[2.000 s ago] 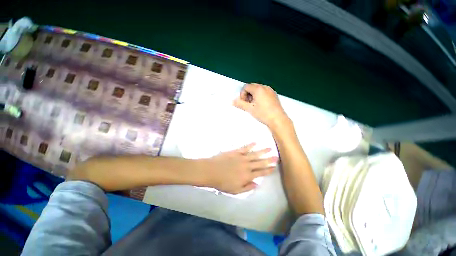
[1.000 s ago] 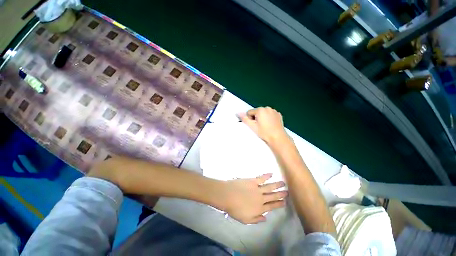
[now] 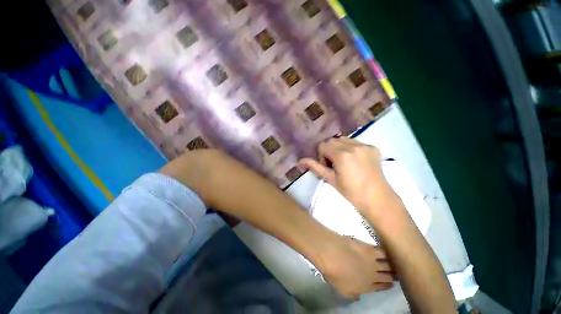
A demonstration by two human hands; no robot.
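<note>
A white many-sided cover (image 3: 337, 210) lies on the white worktop (image 3: 424, 144), with a row of dark lettering partly behind my right forearm. My left hand (image 3: 358, 267) lies palm down on the cover's near part, its fingertips close to my right forearm and partly hidden by it. My right hand (image 3: 355, 164) is at the cover's far left edge, next to the printed sheet. Its fingers are curled and the thumb points left. Whether a small piece is between them cannot be told.
A glossy purple-brown printed sheet (image 3: 237, 83) with dark squares lies beyond the cover, up to the top edge. A dark green belt (image 3: 424, 67) runs along the right. A white scrap (image 3: 462, 283) lies at the bench's lower right. Blue floor (image 3: 67, 132) shows at left.
The view has turned and moved closer, so the cover stack and the small items on the sheet are out of view. My right hand has moved along the cover to beside the printed sheet.
</note>
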